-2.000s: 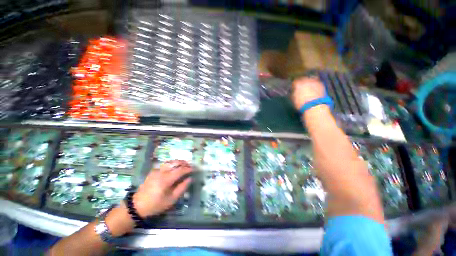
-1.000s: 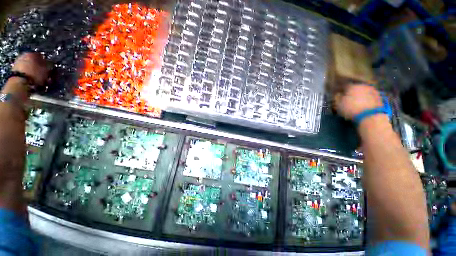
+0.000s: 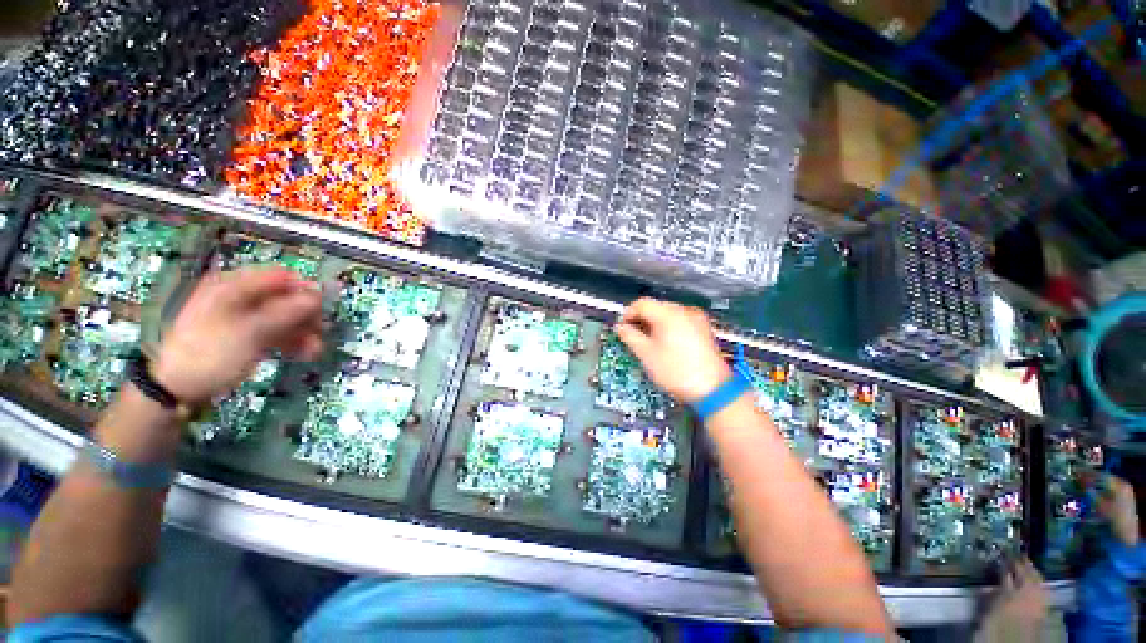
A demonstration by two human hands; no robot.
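Green printed circuit boards (image 3: 515, 450) lie four to a dark-framed carrier (image 3: 434, 421) in a row before me. My right hand (image 3: 672, 349), with a blue wrist strap (image 3: 723, 392), is over the upper right board (image 3: 621, 383) of the middle carrier, fingertips bent together at its upper edge. Whether it holds a part cannot be told. My left hand (image 3: 245, 329) is above the upper left board of the carrier to the left, blurred, fingers curled. Whether it holds anything cannot be told.
Black components (image 3: 138, 88) and orange components (image 3: 337, 119) lie in heaps behind the rail. A large clear tray stack (image 3: 616, 138) stands beside them, a smaller grey tray stack (image 3: 924, 289) further right. A turquoise fan (image 3: 1112, 358) and another person's hand (image 3: 1116, 506) are at the right edge.
My left hand has come from the black heap to over the boards. My right hand has moved from beside the large trays down and left to a board.
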